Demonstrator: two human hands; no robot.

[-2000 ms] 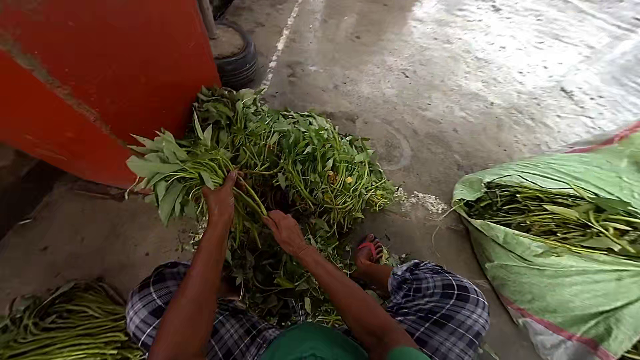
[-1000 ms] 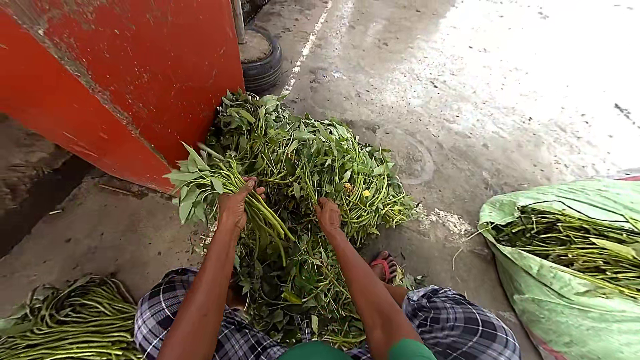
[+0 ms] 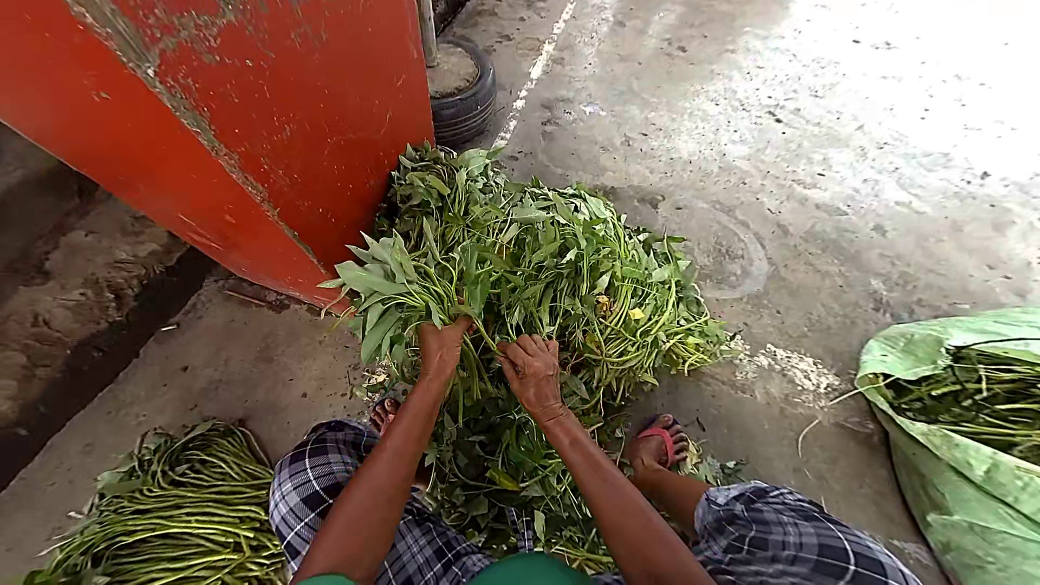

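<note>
My left hand (image 3: 444, 344) is closed around a bunch of leafy green stems (image 3: 406, 284), whose leaves fan out up and to the left. Close to its right, my right hand (image 3: 532, 370) has its fingers closed on a stem that runs from the bunch. Both hands are over the near left part of a large heap of leafy greens (image 3: 569, 252) on the concrete floor. Loose leaves (image 3: 504, 479) lie between my feet, below my hands.
A red panel (image 3: 341, 106) rises at the left of the heap, with a tire (image 3: 467, 97) behind it. Long stems (image 3: 179, 512) lie in a pile at the lower left. At the right stands a green sack (image 3: 934, 455) holding more stems. My sandalled foot (image 3: 656, 443) is beside the heap.
My right hand has moved from the heap to a stem beside my left hand. My left hand keeps its hold on the leafy bunch.
</note>
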